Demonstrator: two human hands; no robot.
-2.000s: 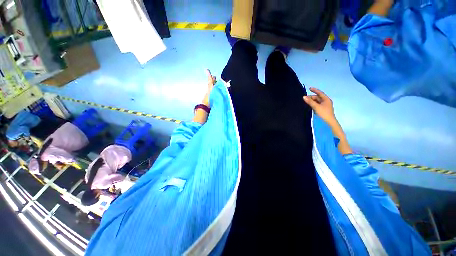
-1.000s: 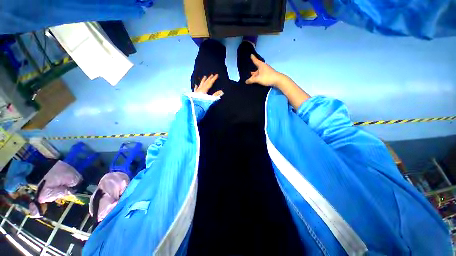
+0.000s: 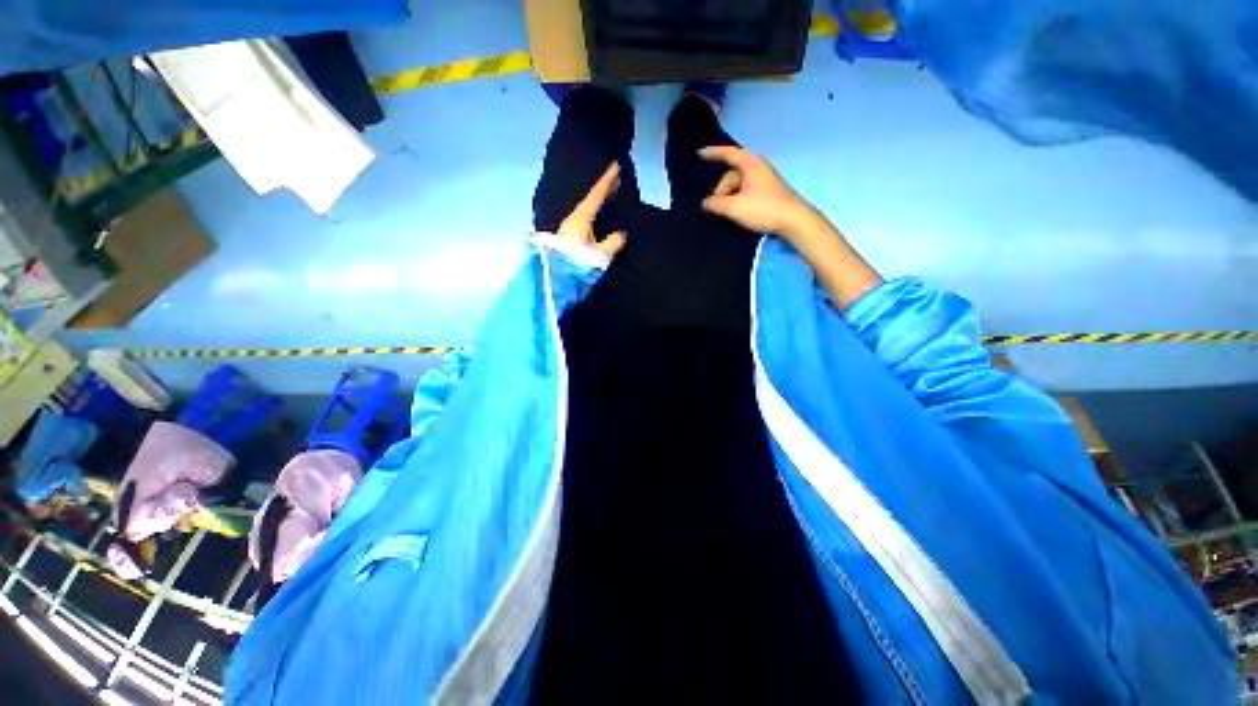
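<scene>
My left hand is empty in front of my dark-clothed legs, with its fingers apart. My right hand is also empty, thumb and fingers apart, to the right of it. The nearest object is a brown carton on the floor at the top centre, just beyond my feet. A black blister tray lies in it, cut off by the top edge of the picture. Neither hand touches the carton or the tray.
White sheets stand out at the upper left near a green bench frame. A flat brown cardboard piece is below them. Blue smocks of people show at both top corners. Blue stools and seated people in pink are at the lower left. Yellow-black tape crosses the blue floor.
Over the two seconds both hands have come closer together in front of my legs. The view has shifted, so the carton appears further left and higher. Both hands remain empty.
</scene>
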